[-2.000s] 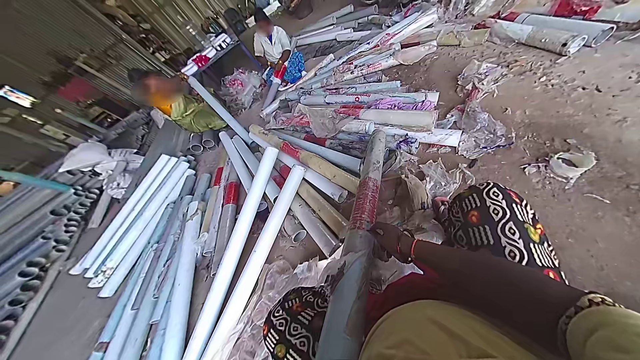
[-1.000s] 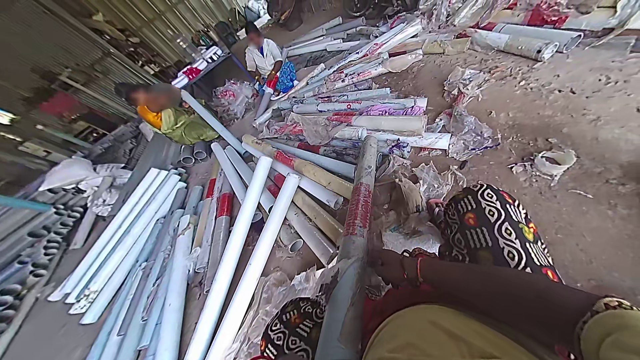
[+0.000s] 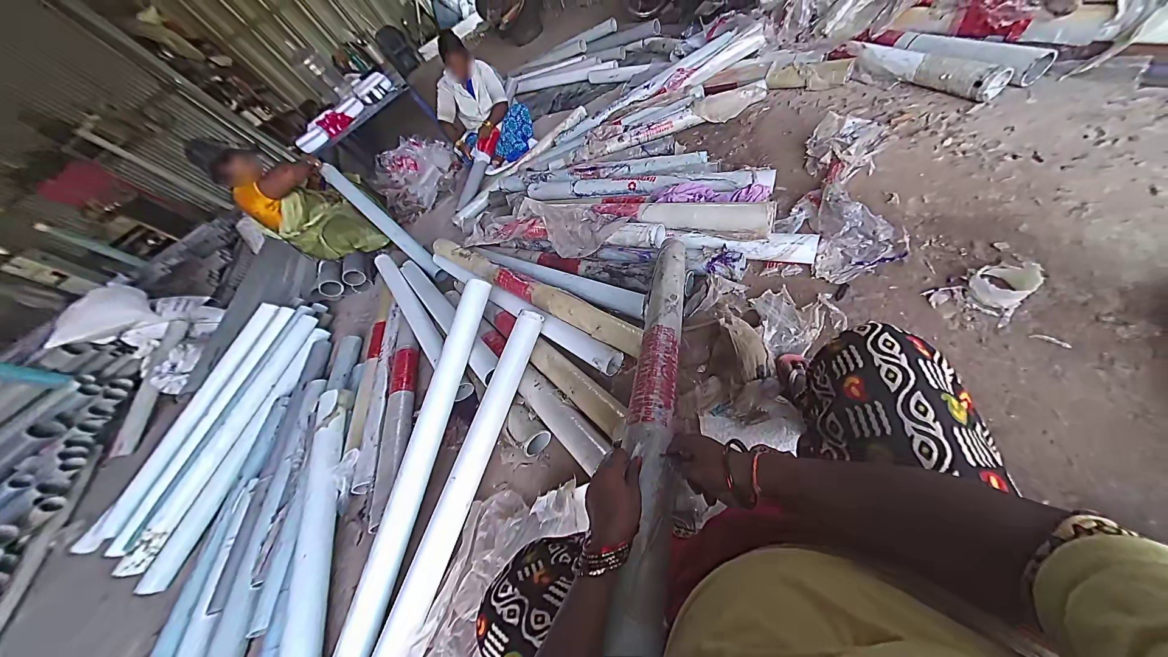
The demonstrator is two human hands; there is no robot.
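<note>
A long grey plastic pipe, wrapped in film with a red printed band, lies across my lap and points away from me. On its left side my left hand rests with bent fingers against the wrap. My right hand touches the right side at about the same height, its fingertips at the film. How firmly either hand grips cannot be told. Crumpled clear plastic film lies by my left knee, and more film is beyond my right knee.
White pipes lie to the left, near a stack of grey pipes. Wrapped pipes are piled ahead. Two people sit farther off, one person holding a pipe, another person with a red-banded one. A whitish ring-shaped piece lies on the dirt.
My left hand has come into view on the left side of the pipe; neither earlier frame shows it. My right hand stays at the pipe's right side.
</note>
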